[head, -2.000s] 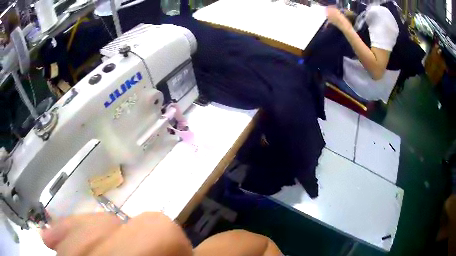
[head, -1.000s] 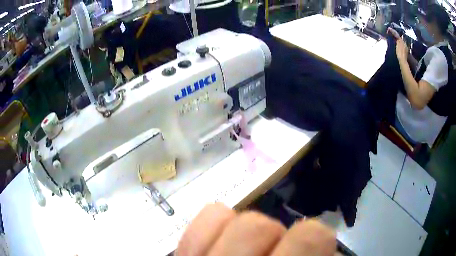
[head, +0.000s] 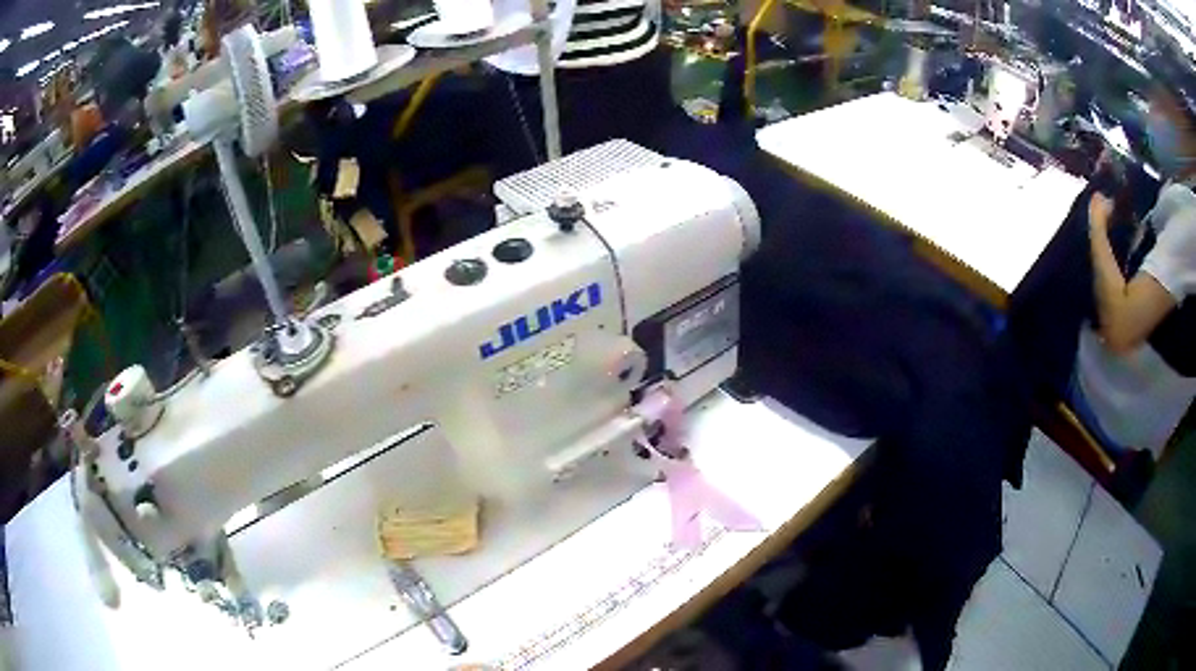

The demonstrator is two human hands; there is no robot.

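Observation:
No hand shows clearly; a tiny skin-toned sliver at the bottom edge is too small to identify. A white JUKI sewing machine (head: 433, 380) stands in front of me. Its needle area (head: 236, 596) is at the lower left, blurred against the glaring white table; I cannot tell whether cloth lies under it. A yellow-tan card (head: 430, 527) is on the machine bed against the arm. A slim silver tool (head: 428, 608) lies just below the card. A pink cloth strip (head: 695, 498) hangs at the machine's right end and spreads onto the table.
A printed ruler scale (head: 617, 593) runs along the table's front edge. A dark fabric pile (head: 905, 380) hangs beyond the machine. A person (head: 1141, 302) sits at another white table (head: 918, 164) at the upper right. Thread cones (head: 341, 39) stand behind. White panels (head: 1082, 564) are at the lower right.
The view has turned, and the machine sits lower and further right. The hand seen over the table's front edge has dropped out, save perhaps a sliver.

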